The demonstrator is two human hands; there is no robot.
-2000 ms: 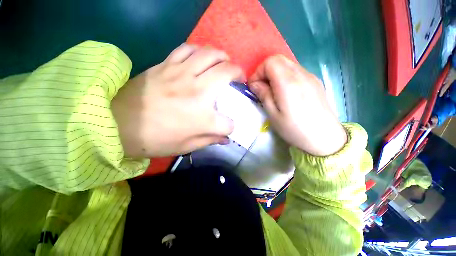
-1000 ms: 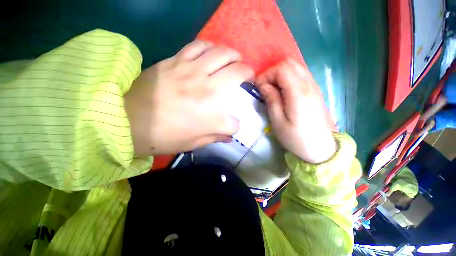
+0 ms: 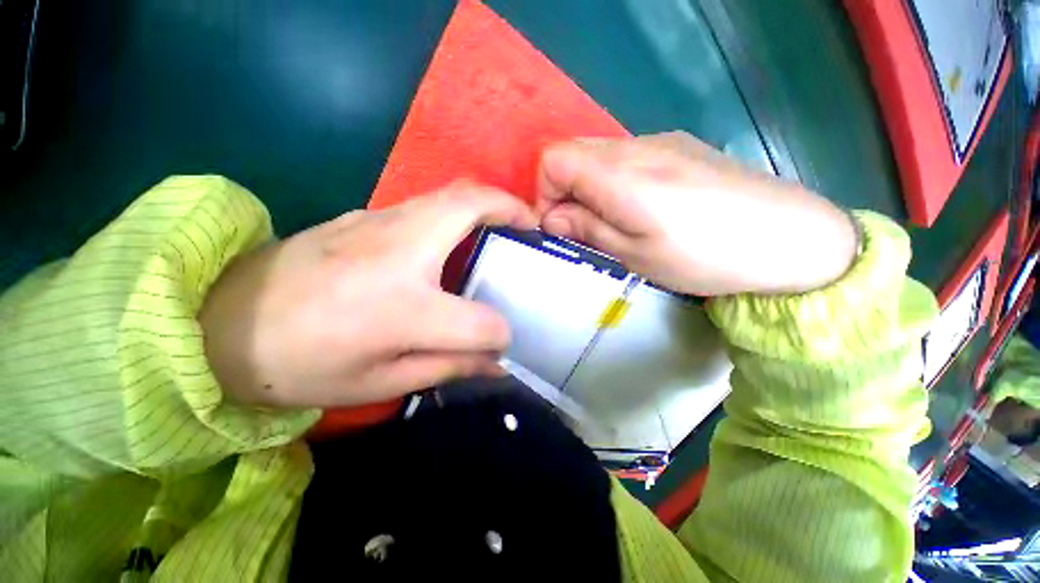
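A display module (image 3: 536,298) lies white face up on a red foam pad (image 3: 485,108). It has a dark rim, a yellow tape patch (image 3: 615,312) and a thin dark cable. My left hand (image 3: 359,298) lies over its left side, index fingertip at the far rim and thumb on the white face. My right hand (image 3: 684,211) is at the same far rim, thumb and index finger pinched together. The two hands' fingertips nearly touch. Whatever is between the right fingertips is hidden. A black cap brim hides the near left part of the module.
The dark green bench (image 3: 262,103) lies around the pad. Another module (image 3: 961,63) on a red pad (image 3: 901,125) is at the far right, with a further unit (image 3: 952,325) below it. Part of a person (image 3: 1013,419) shows at the right edge.
My right hand has turned flatter and its fingertips have moved slightly left. My left hand has moved left and nearer me. More of the module's far rim, yellow patch and white face shows.
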